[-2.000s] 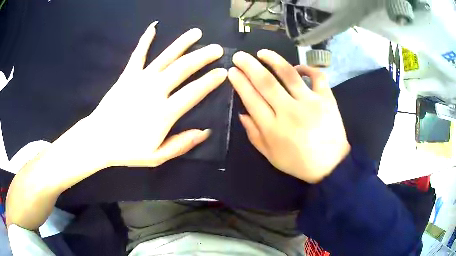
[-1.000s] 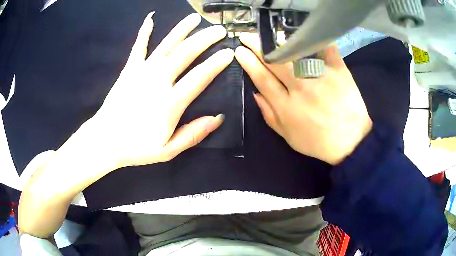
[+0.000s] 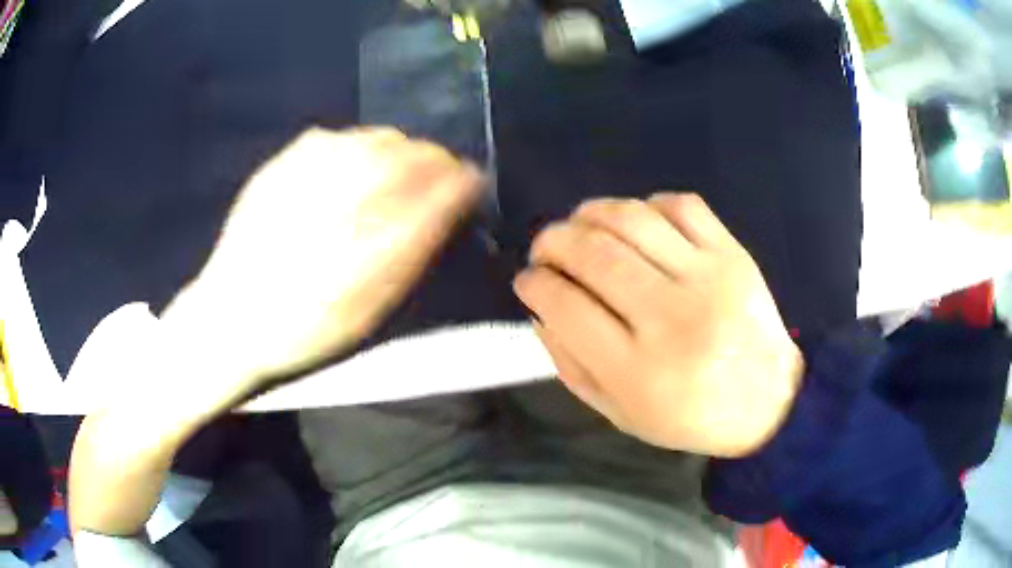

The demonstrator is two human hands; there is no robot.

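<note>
A large navy-black garment panel (image 3: 721, 133) lies over the table. A slightly shinier dark rectangular piece (image 3: 416, 83) lies on it at top centre, with a pale line along its right side. My left hand (image 3: 333, 233) is blurred, over the panel at the rectangle's lower end, fingers bunched. My right hand (image 3: 666, 322) is lower right of it, fingers curled, near the panel's front edge. The fingertips are partly hidden, so I cannot tell whether either hand grips anything. Small metal machine parts (image 3: 464, 27) show at the top edge above the rectangle.
A blurred grey knob (image 3: 573, 33) hangs at the top. The white table edge (image 3: 444, 357) runs in front of my lap. A dark box (image 3: 960, 150) and a yellow item (image 3: 868, 22) are at right. Red basket parts (image 3: 771, 544) show lower right, with dark cloth (image 3: 949, 383) above.
Both hands have left their flat position beside the needle area and drawn back towards me, fingers now curled. The view has shifted, so the machine head is mostly out of the picture.
</note>
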